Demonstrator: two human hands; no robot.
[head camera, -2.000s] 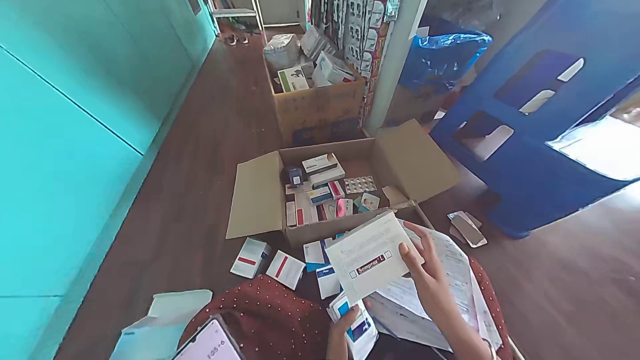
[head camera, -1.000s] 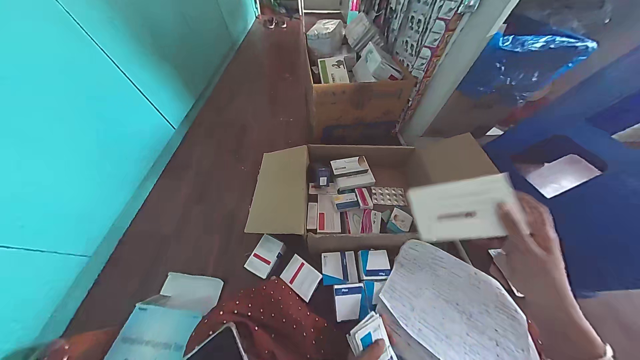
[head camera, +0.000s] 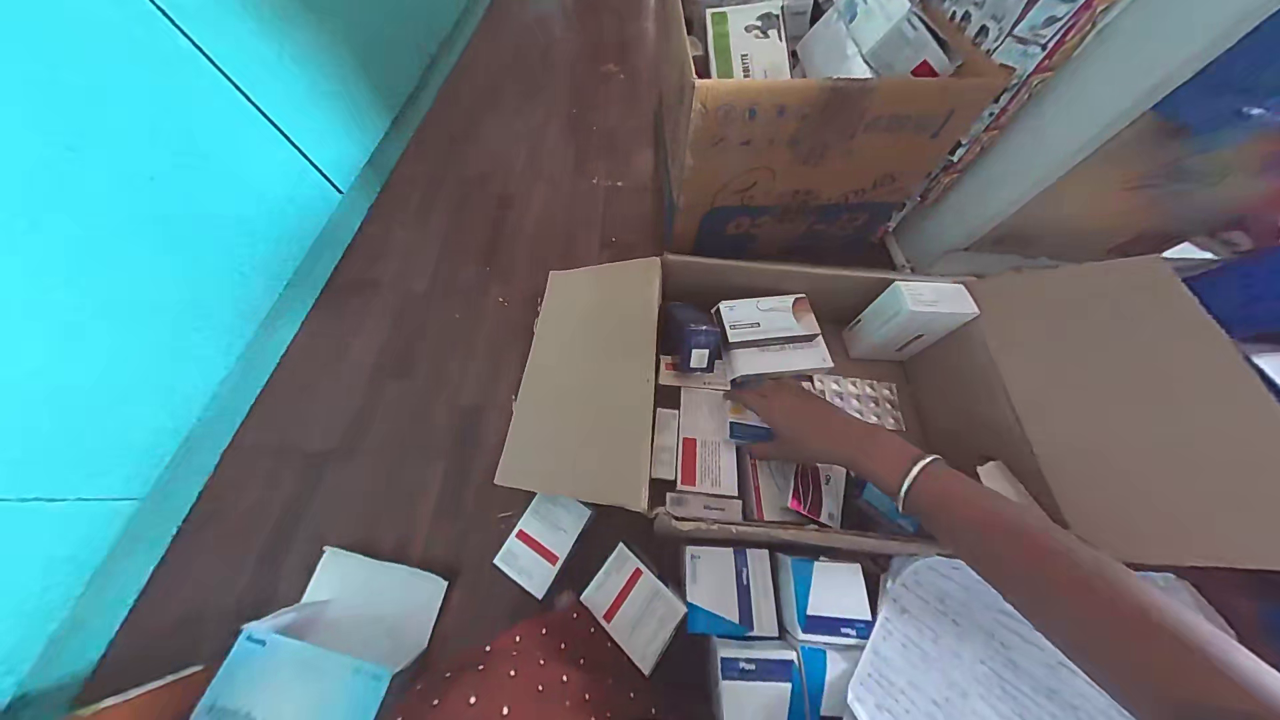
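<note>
My right hand (head camera: 795, 418), with a bangle at the wrist, reaches into an open cardboard box (head camera: 790, 537); its fingers rest on a small blue and white medicine box (head camera: 749, 425), and whether they grip it cannot be told. Around it lie a white medicine carton (head camera: 775, 335), a dark blue carton (head camera: 692, 338), a blister pack of tablets (head camera: 860, 400) and a box with a red band (head camera: 707, 442). A white carton (head camera: 910, 320) stands in the back right corner. My left hand is out of view.
Two red-banded cartons (head camera: 541, 545) and several blue and white cartons (head camera: 731, 590) lie before the box, beside handwritten sheets (head camera: 970, 650). An opened light blue carton (head camera: 300, 675) is at lower left. A fuller cardboard box (head camera: 820, 170) stands behind, near a post (head camera: 1090, 130).
My right hand, which held a white carton, has let it go and moved left into the box. A white carton now stands in the back right corner. My left hand has left the view.
</note>
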